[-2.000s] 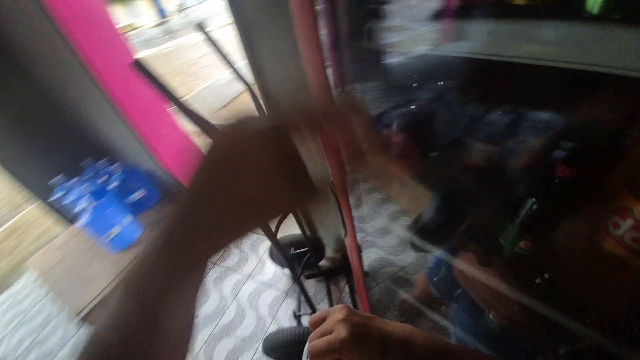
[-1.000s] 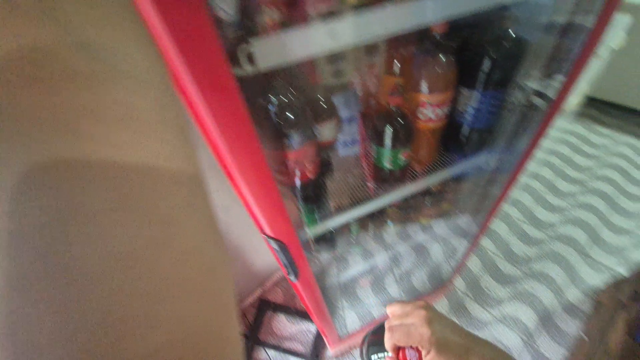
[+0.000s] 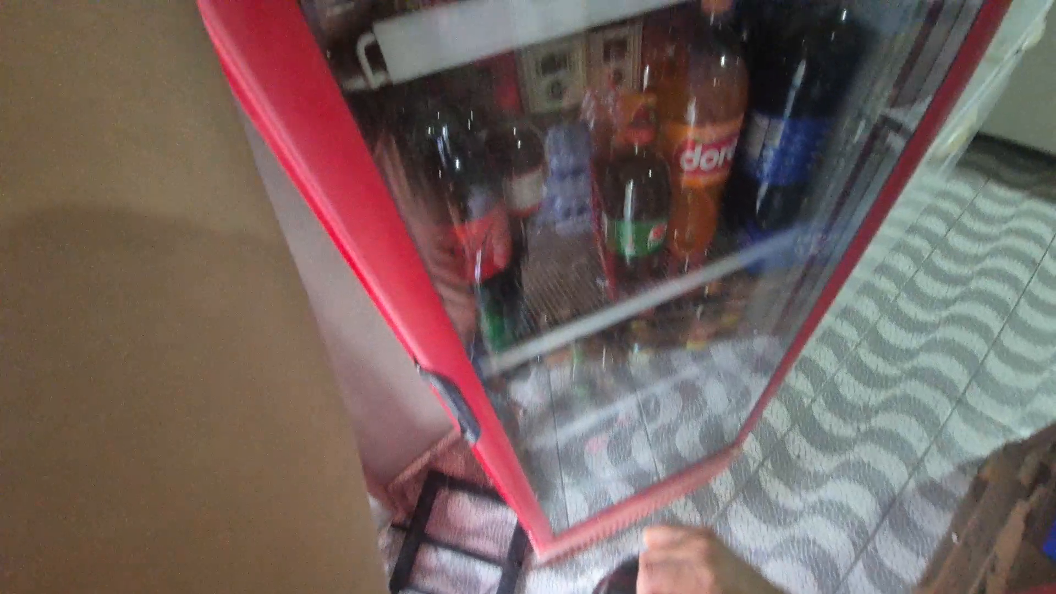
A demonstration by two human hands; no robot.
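My right hand [image 3: 689,563] shows at the bottom edge, its fingers curled around a dark round object [image 3: 619,577], perhaps a bottle, mostly cut off by the frame. Just above it is the lower corner of a glass-fronted drinks fridge with a red door frame [image 3: 355,190]. A black handle [image 3: 452,404] sits on the frame's left side. Behind the glass are an orange drink bottle [image 3: 705,157], a smaller dark bottle with a green label [image 3: 637,206], a large bottle with a blue label [image 3: 780,153] and other dark bottles [image 3: 474,223]. My left hand is out of view.
A plain brown surface [image 3: 140,330] fills the left side. Low beside the fridge stands a black metal frame [image 3: 462,532]. Wavy-patterned floor tiles [image 3: 899,313] lie to the right, with a rough brown object [image 3: 990,511] at the lower right.
The view has swung from the doorway and blue bottles to the fridge front. The forearm and hand raised on the left two seconds ago have left view. My right hand sits lower in the frame than one second ago.
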